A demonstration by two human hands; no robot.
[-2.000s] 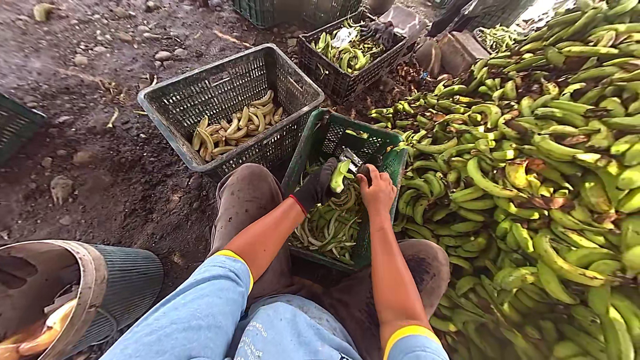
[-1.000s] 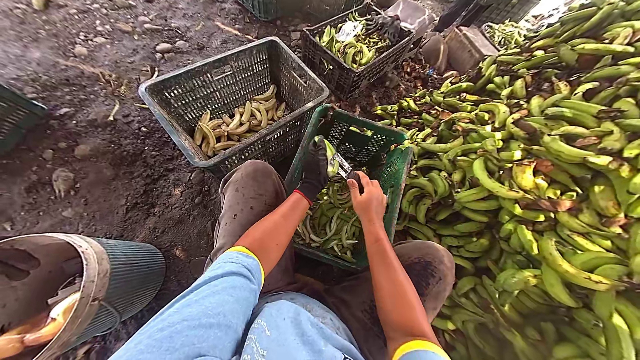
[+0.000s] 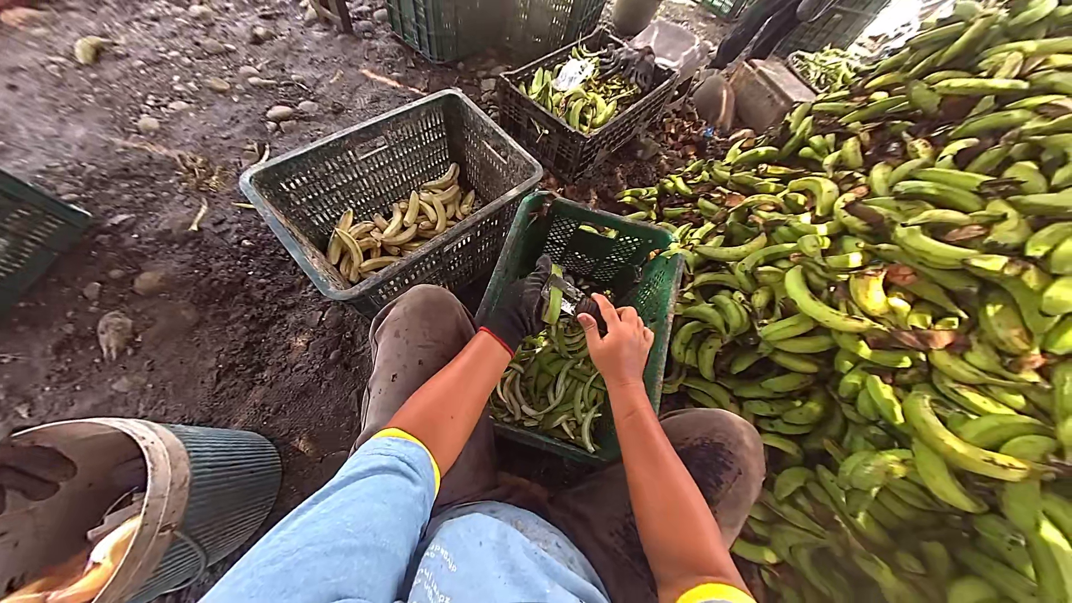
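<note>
My left hand (image 3: 521, 306), in a dark glove, holds a green plantain (image 3: 553, 305) over a green plastic crate (image 3: 670, 280). A short metal blade with a black handle (image 3: 593, 313) is gripped in my bare right hand (image 3: 620, 339), the blade at the plantain. Green peels (image 3: 557, 381) lie in the crate below both hands. Beyond my left knee, a grey plastic crate (image 3: 276, 172) holds peeled plantains (image 3: 402, 222). A large heap of green plantains (image 3: 871, 310) lies to the right of my hands.
A dark crate (image 3: 578, 146) with green peels, a pale wrapper and a dark glove stands farther back. At lower left is a ribbed bucket (image 3: 222, 494). More green crates stand at the far left (image 3: 33, 239) and at the top (image 3: 494, 29). Stones dot the muddy ground.
Both hands stay over the green crate with the plantain and the blade. The plantain and blade have shifted and turned slightly between frames.
</note>
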